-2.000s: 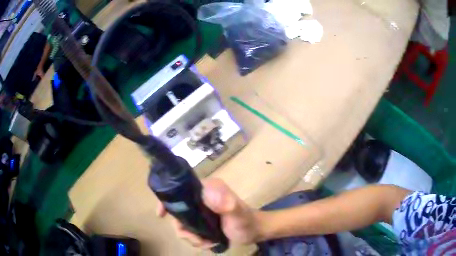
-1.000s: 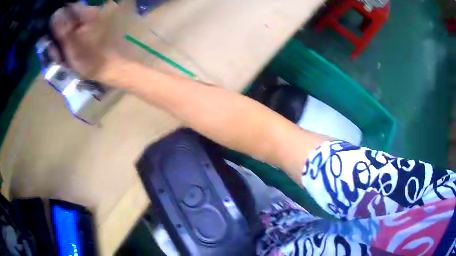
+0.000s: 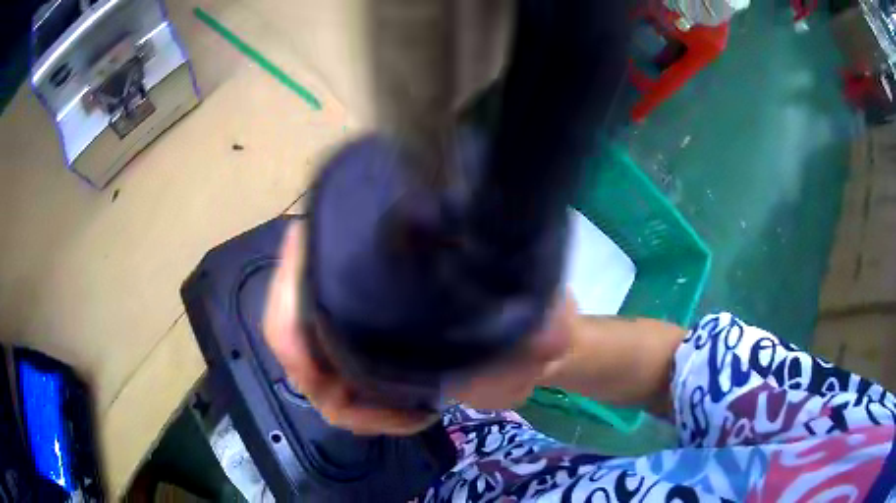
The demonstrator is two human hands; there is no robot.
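A black electric screwdriver looms large and blurred in the middle, seen from its cord end. My right hand is wrapped around it. Below it lies the black speaker housing, with chamfered corners, screw holes along its rim and a raised oval loop. The housing rests at the bench edge by my lap. The screwdriver and my hand cover part of it; the bit is hidden. My left hand is not in view.
The silver-white screw feeder stands on the cardboard-covered bench at upper left, near a green strip. A device with a blue screen is at lower left. A green crate with a white sheet and a red stool are right.
My right hand has come back from the feeder with the screwdriver and is now over the housing. The view has shifted, and the screwdriver now hides much of the housing.
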